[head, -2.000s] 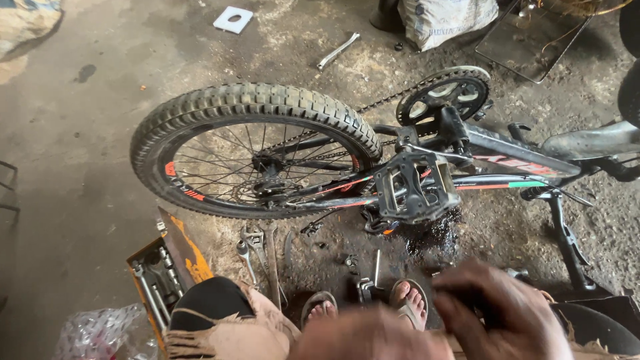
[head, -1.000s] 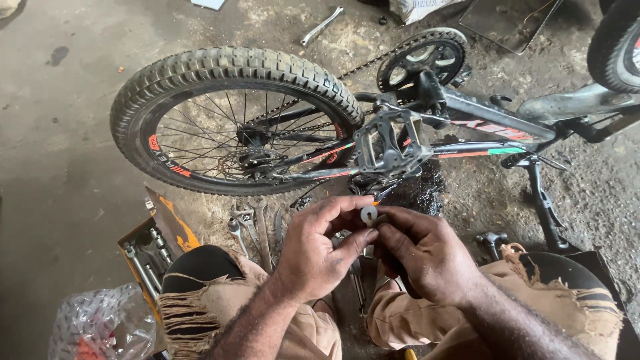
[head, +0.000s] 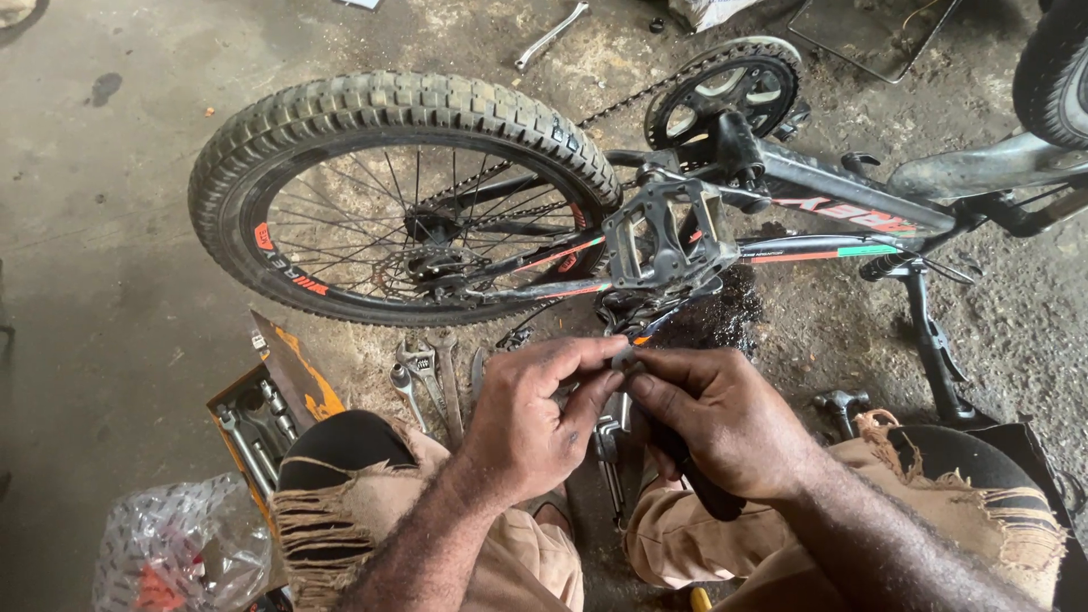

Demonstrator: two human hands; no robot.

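My left hand (head: 544,408) pinches a small pale round part (head: 625,359) between thumb and forefinger. The fingertips of my right hand (head: 722,416) meet it from the other side, and that palm also holds a black handle (head: 705,480), its upper end hidden. Just beyond my fingers is a black platform pedal (head: 667,234) on an overturned bicycle with a black frame (head: 850,200). Its knobby rear tire (head: 399,98) is at the left, and the chainring (head: 722,98) lies behind the pedal.
Wrenches (head: 448,374) lie left of my hands beside an open socket set box (head: 246,442). A hammer (head: 841,408) is at the right. Another wrench (head: 551,36) lies beyond the wheel. A clear plastic bag (head: 183,544) sits at the lower left. A dark wet patch (head: 722,314) is under the bicycle.
My hands, blurred and low in the view two seconds ago, came up and together around the small round part by one second ago. They still hold it there.
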